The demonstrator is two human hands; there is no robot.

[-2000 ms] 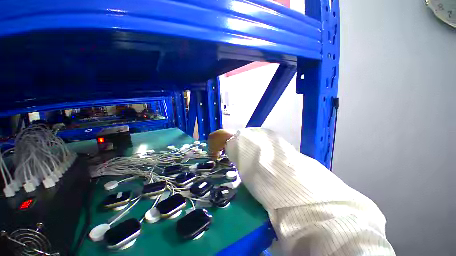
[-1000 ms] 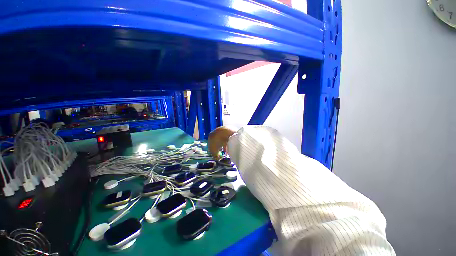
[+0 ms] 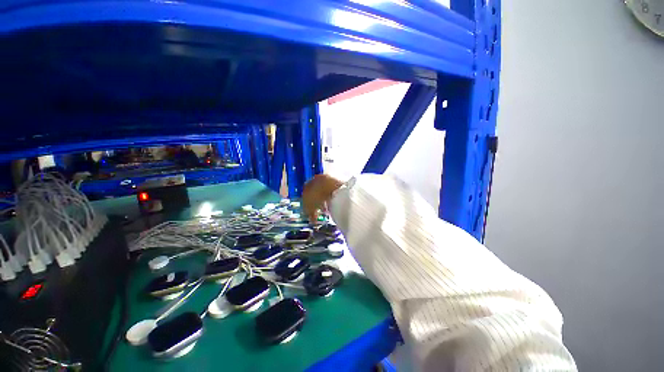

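Observation:
My right hand [image 3: 319,197] is bare, in a white pinstriped sleeve, and reaches to the back right of the green mat. Its fingers point down at the far watches; the fingertips are small and partly hidden, so I cannot tell what they hold. Several smartwatches [image 3: 282,320] with dark screens lie on white charging pucks. Another smartwatch [image 3: 175,333] lies at the front left, beside a bare charging puck [image 3: 141,332]. My left hand is not in view.
A black charging hub [image 3: 80,290] with white USB plugs [image 3: 67,256] and a fan grille stands left. A second charger [image 3: 163,195] with a red light is behind. White cables [image 3: 182,234] tangle across the mat. A blue upper beam [image 3: 255,33] and blue post [image 3: 466,145] frame the shelf.
The view has shifted slightly, so the shelf things sit a little higher and further left. My right hand stays at the back right with small finger movement. The watches have not visibly moved.

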